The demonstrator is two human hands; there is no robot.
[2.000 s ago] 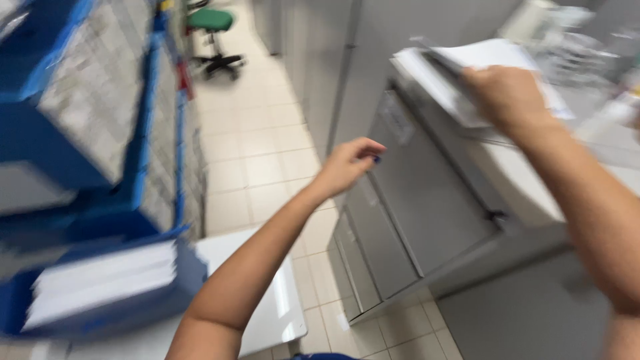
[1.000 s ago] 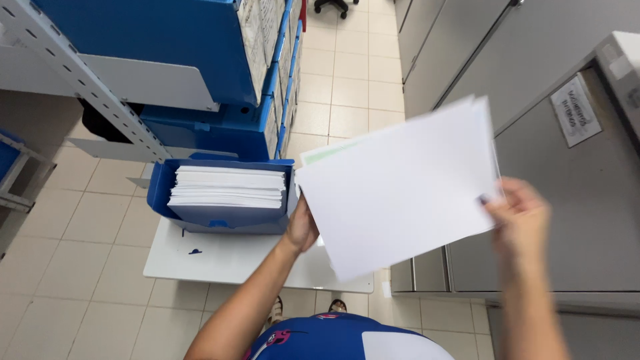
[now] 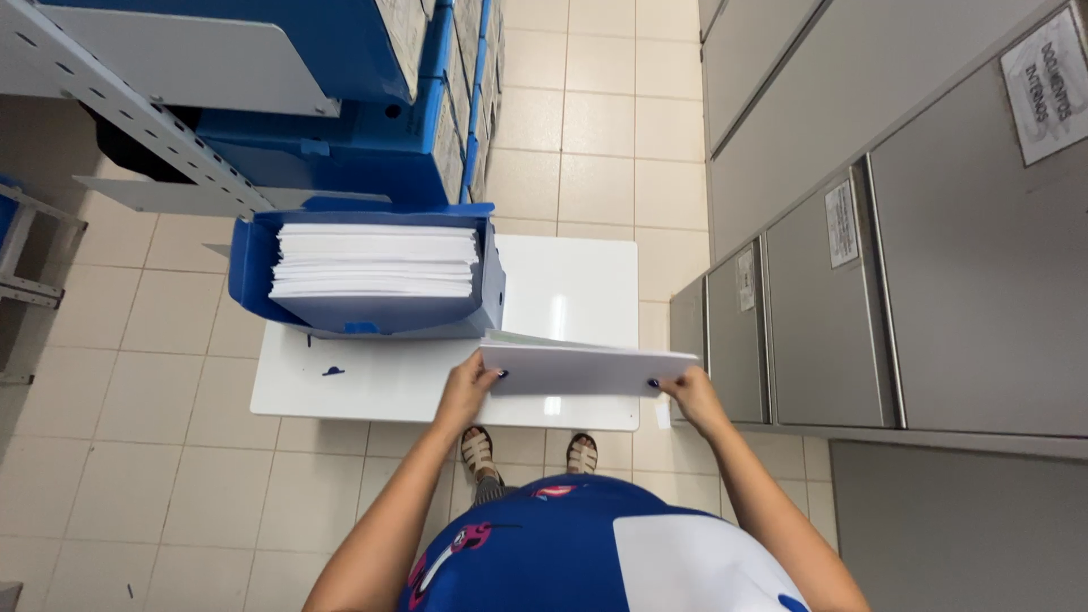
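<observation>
Between my two hands I hold a stack of paper sheets point(image 3: 586, 372), tilted so its long edge faces up, above a white tabletop point(image 3: 578, 280). My left hand point(image 3: 467, 387) grips its left end, thumb in front. My right hand point(image 3: 690, 395) pinches the right end. A greenish sheet edge shows within the stack. Left of it, an open blue file box point(image 3: 255, 263) stands on the table, packed with white papers point(image 3: 374, 255). A small dark blue piece point(image 3: 333, 371) lies in front of the box.
Blue archive boxes point(image 3: 340, 144) fill a metal shelf point(image 3: 153, 110) at the upper left. Grey drawer cabinets point(image 3: 816, 323) with labels line the right side. Tiled floor point(image 3: 195, 357) surrounds the table, and a metal frame point(image 3: 30, 246) stands at the far left.
Two seconds ago my right hand held papers over the cabinet top and my left hand was empty. Now both hands hold a stack, lower and more upright than one second ago.
</observation>
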